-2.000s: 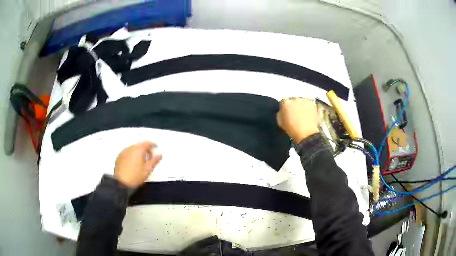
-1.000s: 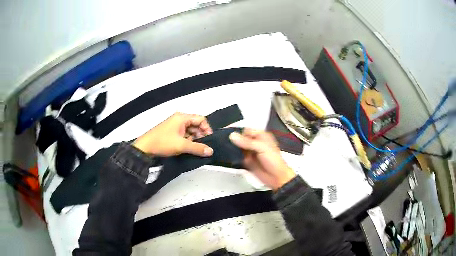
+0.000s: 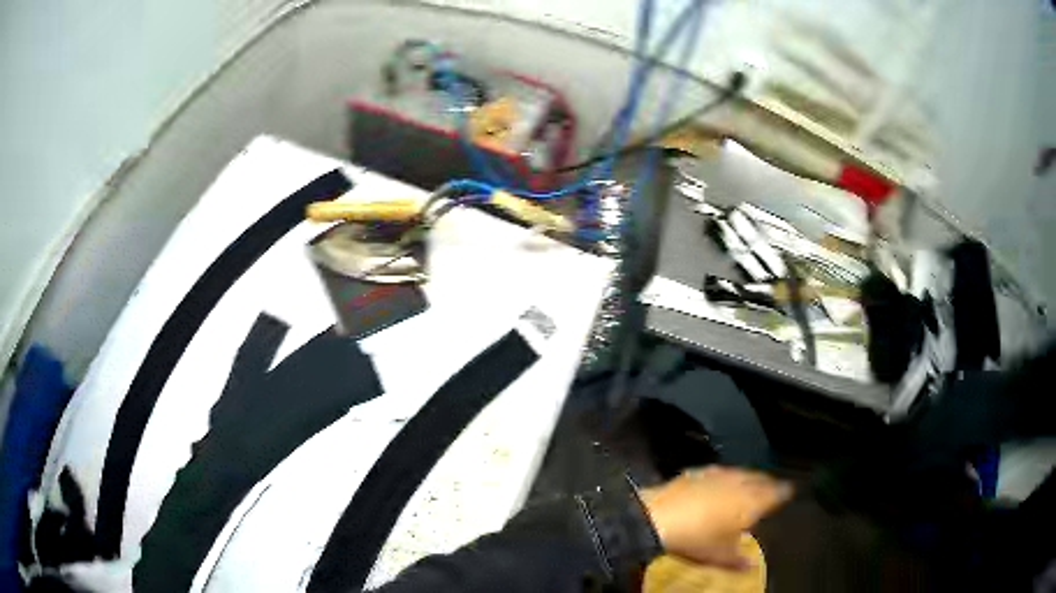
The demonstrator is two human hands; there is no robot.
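My left hand (image 3: 718, 510), blurred, reaches from a dark sleeve at the bottom, right of the table. Its fingers point right; whether it holds anything cannot be told. A yellow object (image 3: 706, 568) shows just below it, partly cut off. My right hand cannot be made out; a dark blurred shape stands at the right edge. The wide dark green-black curved pieces (image 3: 272, 423) lie mid-table, a narrower end sticking out at their upper left. The near black band (image 3: 429, 446) and far black band (image 3: 191, 307) lie on either side, untouched.
The iron (image 3: 371, 249) with its yellow handle rests on a dark pad (image 3: 376, 304) on the white table (image 3: 486, 272). A red and grey box (image 3: 463, 133) stands beyond. Scraps (image 3: 764, 261) lie on the grey side table (image 3: 753, 348). Blue hoses hang above.
The view has swung right, towards the side table. Both hands have let go of the wide pieces, which now lie on the table. My left hand is off to the right.
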